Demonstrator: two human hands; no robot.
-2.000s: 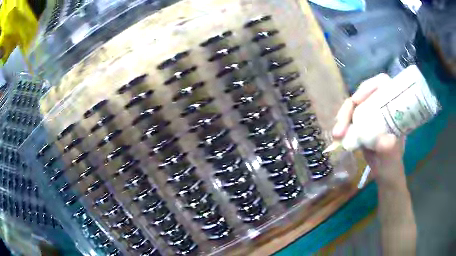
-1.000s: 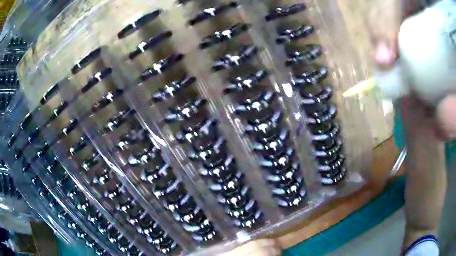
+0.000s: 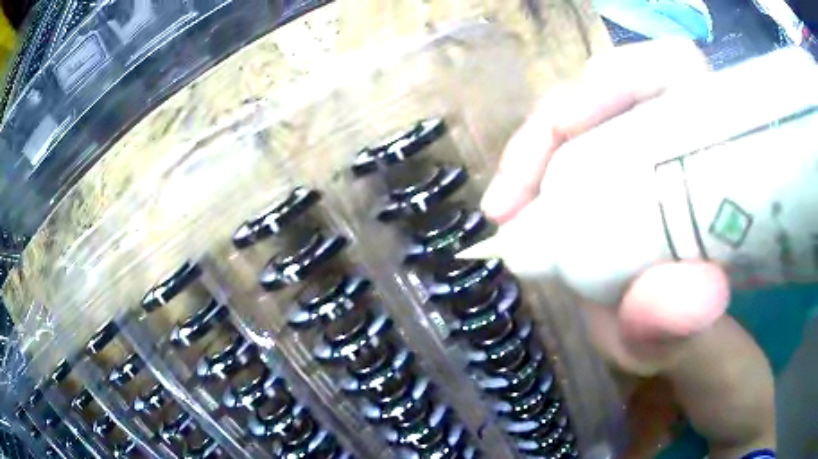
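My right hand [image 3: 673,309] is closed around a white squeeze bottle [image 3: 700,188] with a printed box and a small green diamond. The bottle lies nearly sideways, its narrow pale tip pointing left. The tip is at the upper part of the rightmost row of glossy black flanged parts [image 3: 422,193]; I cannot tell whether it touches one. The parts stand overlapping in ribbed channels of the clear blister tray [image 3: 359,246]. The tray lies on a tan, stained support [image 3: 99,175]. My left hand is not in view.
Stacked clear trays [image 3: 108,67] with small labels stand behind the support at the upper left. A light-blue and white cloth or cap [image 3: 664,16] lies at the top right. Green bench top [image 3: 771,323] shows at the right, below the bottle.
My right hand and the bottle have moved left and closer, from beside the tray to over its rightmost row. The fingertips at the bottom edge are gone from view. The view has shifted.
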